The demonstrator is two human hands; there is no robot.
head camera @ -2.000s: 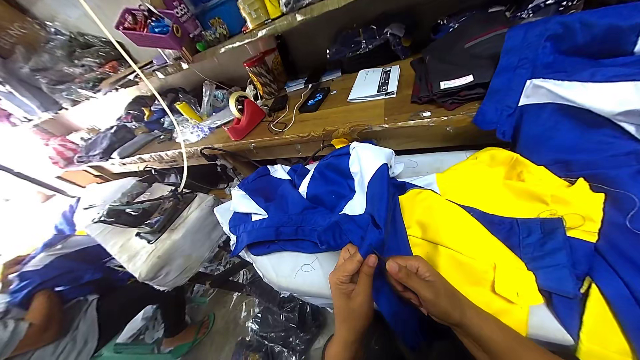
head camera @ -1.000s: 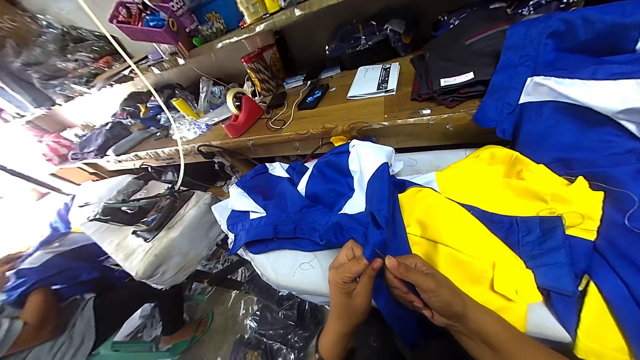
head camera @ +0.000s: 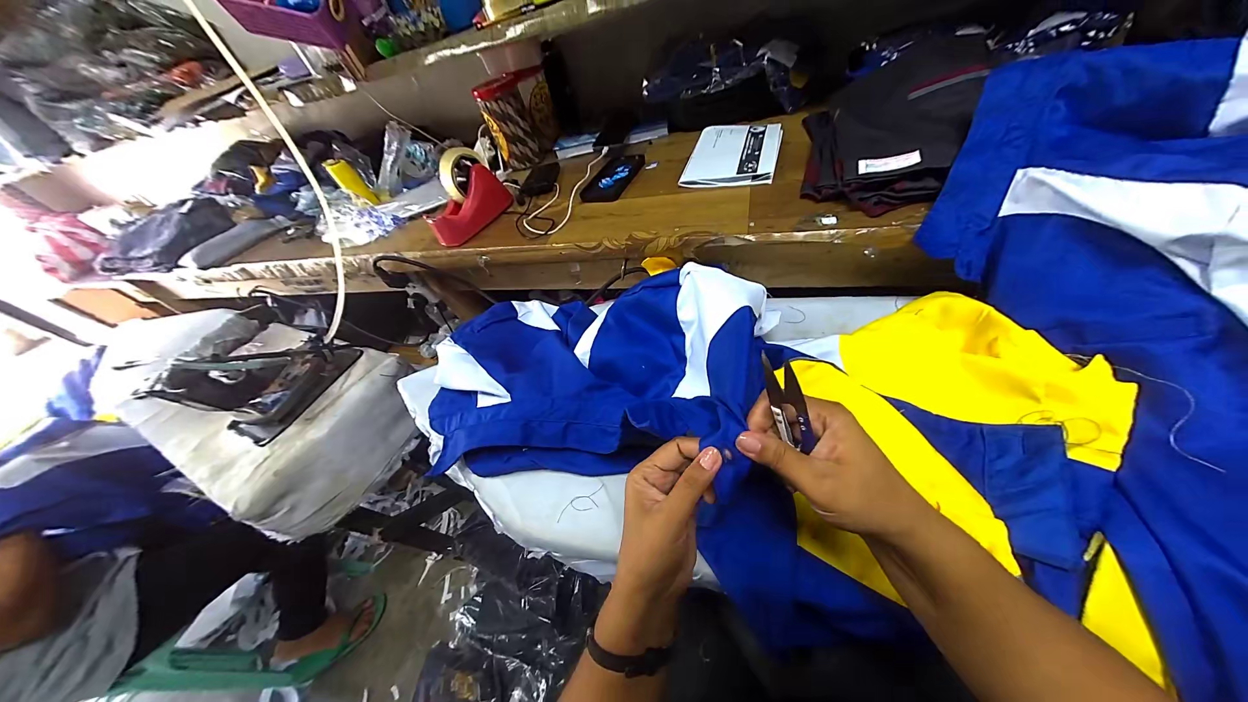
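My left hand pinches the edge of a blue garment with white panels, which lies over a white padded board. Close beside it on the right, my right hand has thumb and fingers at the same cloth and also holds a pair of small dark scissors or thread snips, blades pointing up and a little apart. Yellow fabric with a blue piece lies to the right of my hands. Loose threads show on the cloth.
A wooden bench behind carries a red tape dispenser, a phone, a white booklet and folded dark garments. An iron rests on a padded board at left. A seated person's sandalled foot is lower left. Blue-white cloth hangs right.
The scissors now show upright in my right hand; they are not visible there in the earlier frames. My hands stay close together at the blue cloth.
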